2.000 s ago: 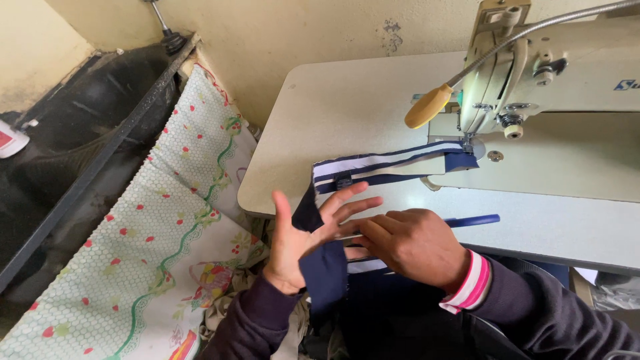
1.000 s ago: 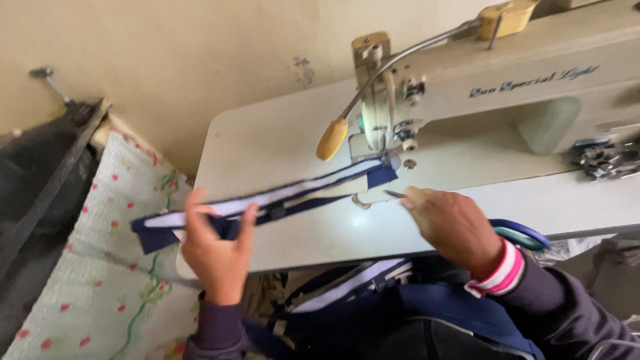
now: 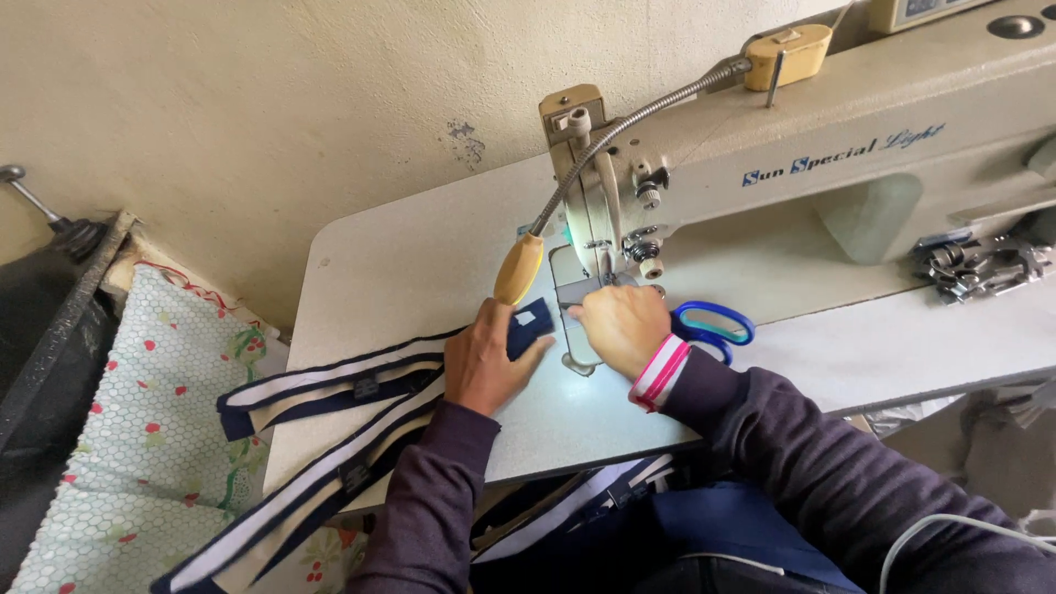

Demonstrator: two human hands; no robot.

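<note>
My left hand (image 3: pixel 487 359) grips the ends of two striped fabric strips, navy, white and beige with small dark labels. One strip (image 3: pixel 330 378) lies on the white sewing table; the other (image 3: pixel 305 503) runs down over its left edge. A navy fabric end (image 3: pixel 530 327) shows past my left fingers. At the needle area of the industrial sewing machine (image 3: pixel 606 239) is my right hand (image 3: pixel 624 326), its fingers curled around a thin dark tool, mostly hidden. Blue-handled scissors (image 3: pixel 716 326) lie just right of that wrist.
A flexible lamp with a yellowish head (image 3: pixel 518 268) hangs by the needle. Metal machine parts (image 3: pixel 982 264) lie on the right. Strawberry-patterned cloth (image 3: pixel 165 396) hangs left of the table (image 3: pixel 396 239). More striped fabric (image 3: pixel 569 503) rests below the front edge.
The strip that lay at the needle is now away from it, under my left hand, which has moved right toward the machine. My right hand has moved to the needle area.
</note>
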